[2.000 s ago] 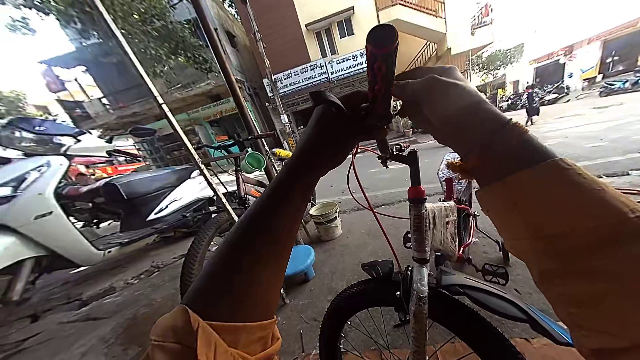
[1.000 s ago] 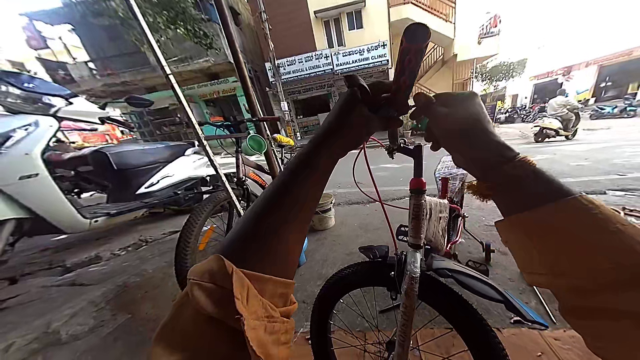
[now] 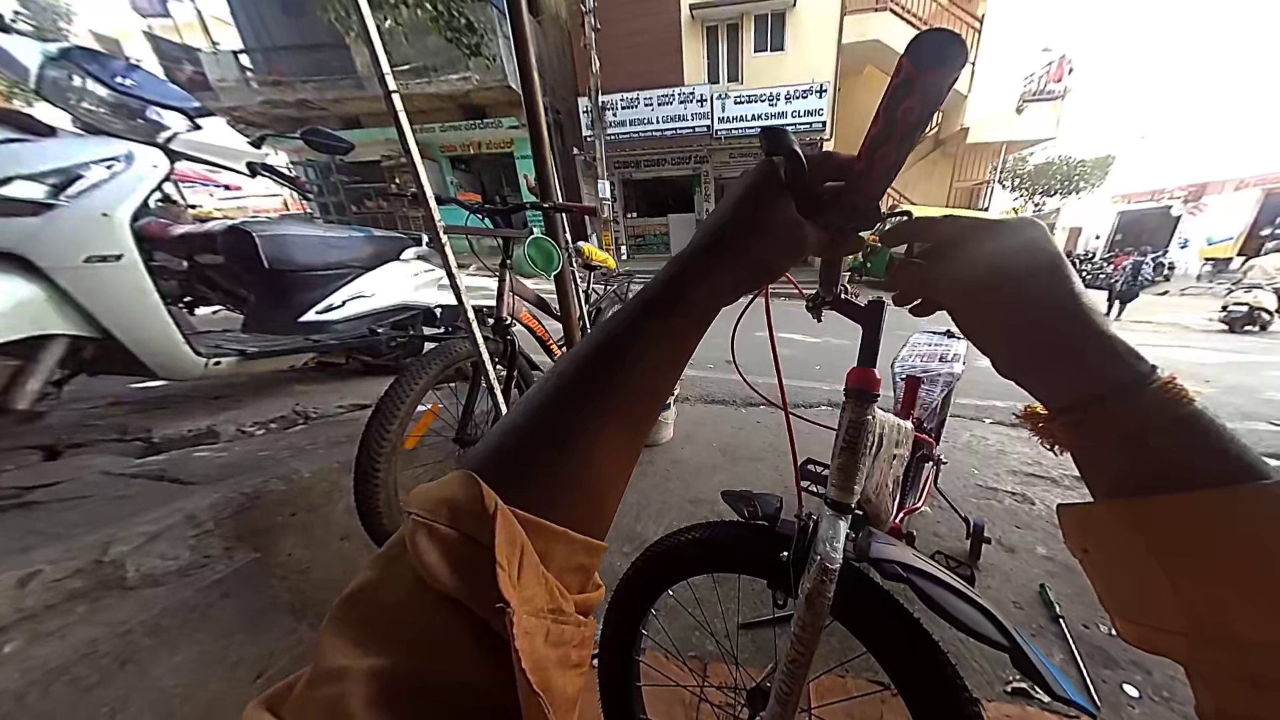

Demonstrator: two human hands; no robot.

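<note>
In the head view a bicycle handlebar grip (image 3: 908, 110), black with a red pattern, points up and toward me. My left hand (image 3: 785, 215) is closed around the handlebar at the inner end of this grip, by a black brake lever (image 3: 782, 155). Just right of the bar, my right hand (image 3: 975, 285) has its fingers bent at a small part; whether it pinches a cable or the lever clamp cannot be told. Red cables (image 3: 778, 400) hang below. Underneath are the stem (image 3: 868, 335), the plastic-wrapped fork (image 3: 815, 600), the front wheel (image 3: 625, 640) and a black mudguard (image 3: 935, 590).
A green-handled screwdriver (image 3: 1068, 640) lies on the ground at right. Another bicycle (image 3: 385, 460) stands by a slanted pole (image 3: 425, 190), with a white scooter (image 3: 110, 270) farther left. A small bike with a wrapped part (image 3: 930, 365) stands behind the fork. The road has vehicles and people.
My left hand stays on the handlebar. My right hand, a little apart from the bar one second ago, is now closer to it. The scooter rider on the road has moved right.
</note>
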